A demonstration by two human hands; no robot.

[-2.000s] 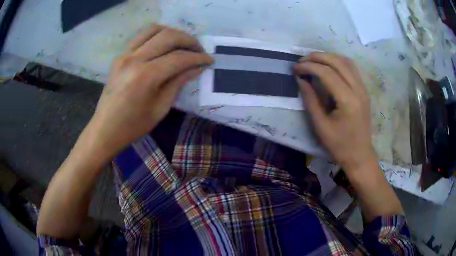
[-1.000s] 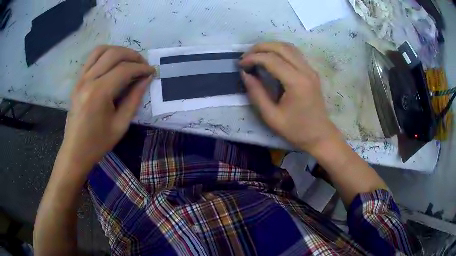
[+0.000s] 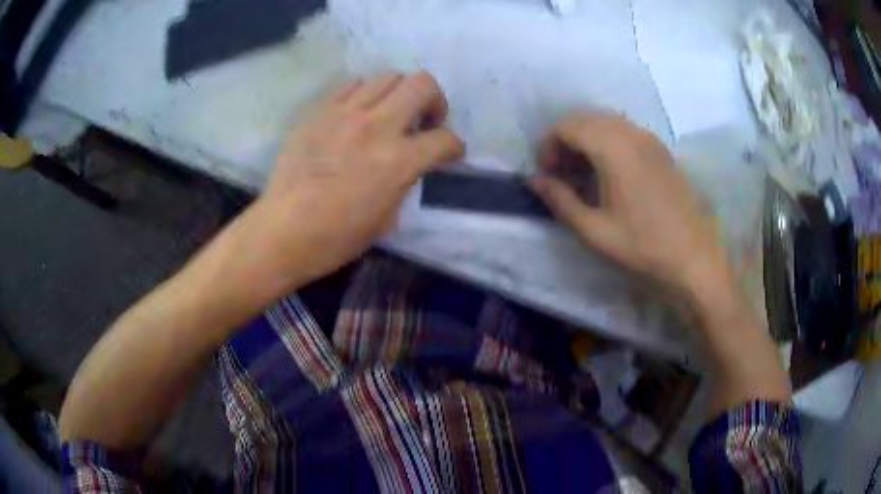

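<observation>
The dark piece [image 3: 483, 193] shows as a narrow charcoal band between my hands, near the table's front edge. The white rectangle [image 3: 410, 214] shows at its left end and below it; its outline is blurred. The upper part of the work is folded or hidden, and the pale strip cannot be made out. My left hand [image 3: 362, 164] is at the left end, its fingertips at the upper edge of the work. My right hand [image 3: 623, 188] is blurred, with thumb and fingers at the right end of the dark piece.
The ragged charcoal pile [image 3: 237, 34] lies at the far left of the table. White sheets [image 3: 686, 63] lie at the upper right. A crumpled white heap [image 3: 773, 87] is behind the iron [image 3: 816, 270], which stands at the right edge beside a yellow-orange thing [image 3: 867, 275].
The upper dark band and pale strip no longer show; only one dark band remains visible. My left hand has moved in over the work's left end. The camera view has shifted.
</observation>
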